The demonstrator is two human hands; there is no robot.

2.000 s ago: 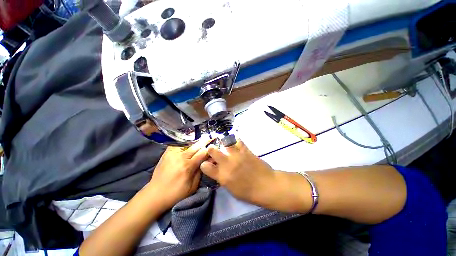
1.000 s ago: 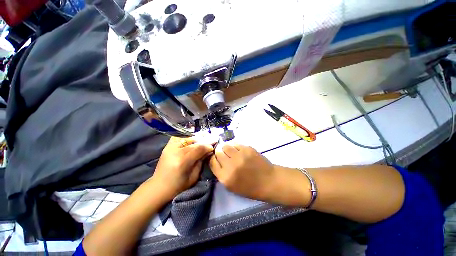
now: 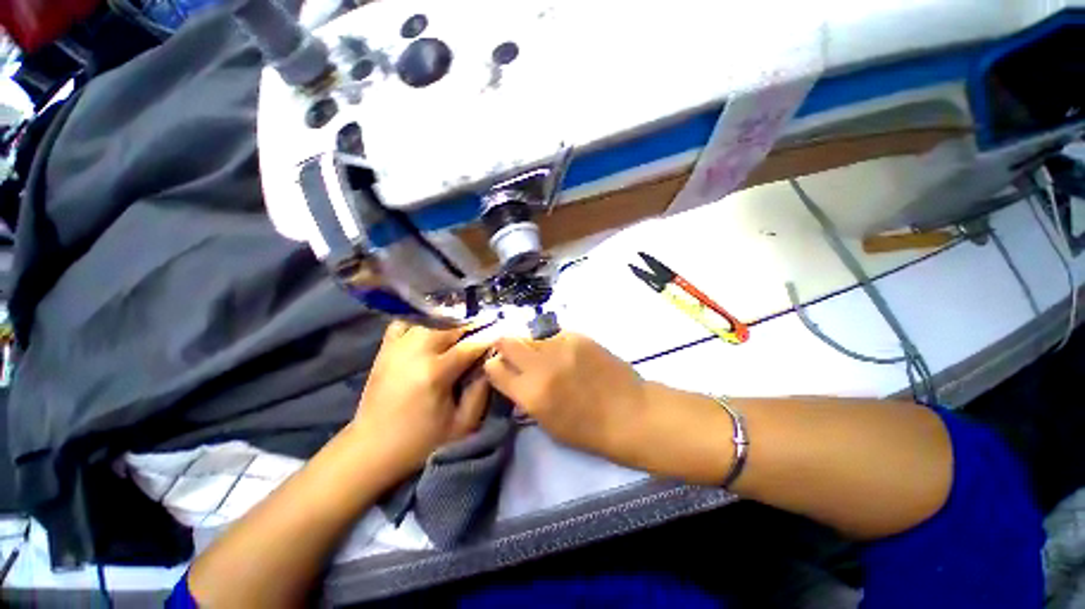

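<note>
A dark grey garment shell (image 3: 179, 262) is heaped left of the needle. A ridged grey ribbing piece (image 3: 462, 490) hangs below my fingers, with white quilted lining (image 3: 196, 482) beside it. My left hand (image 3: 419, 387) and my right hand (image 3: 565, 387) meet just in front of the presser foot (image 3: 544, 324) and pinch a dark edge of the garment between their fingertips. The fingers hide most of that edge. The white sewing machine (image 3: 619, 83) stands over the work; the needle is too blurred to make out.
Thread snips (image 3: 690, 300) with an orange-red and yellow handle lie right of the needle. A grey cord (image 3: 851, 286) and a yellow-brown handled tool (image 3: 910, 239) lie farther right. A marked dark strip (image 3: 559, 526) runs along the table's front edge.
My hands stay near the presser foot with small finger shifts. My left hand has moved slightly left of where it was a second ago, and the ribbing below has shifted and folded slightly.
</note>
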